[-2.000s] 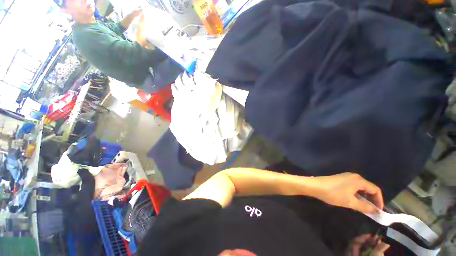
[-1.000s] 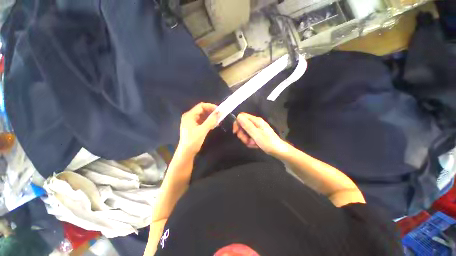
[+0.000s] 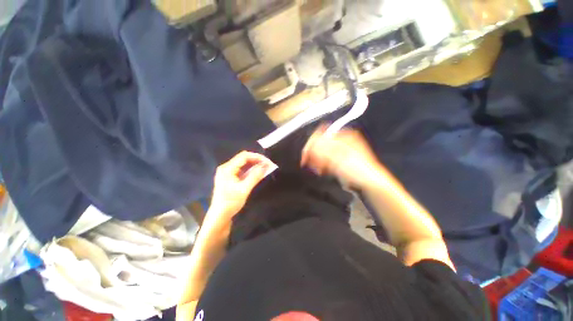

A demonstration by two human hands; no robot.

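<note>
My left hand (image 3: 237, 178) pinches a small white label piece (image 3: 269, 167) between thumb and fingers. My right hand (image 3: 333, 153) is blurred, just right of it; whether it holds anything cannot be told. A white label strip (image 3: 303, 123) hangs from the table edge, its free end above and between my hands. Its other length curves down by my right hand. A large navy garment panel (image 3: 144, 106) drapes on the left.
The grey-beige machine (image 3: 273, 37) stands at the top centre. A tool tray (image 3: 392, 45) is right of it. A navy heap (image 3: 433, 163) lies right, a white cloth bundle (image 3: 119, 263) lower left, a blue crate (image 3: 534, 298) lower right.
The small label piece is now apart from the strip, in my left hand, which has moved slightly left and down. The strip hangs free. My right hand has moved slightly up and right.
</note>
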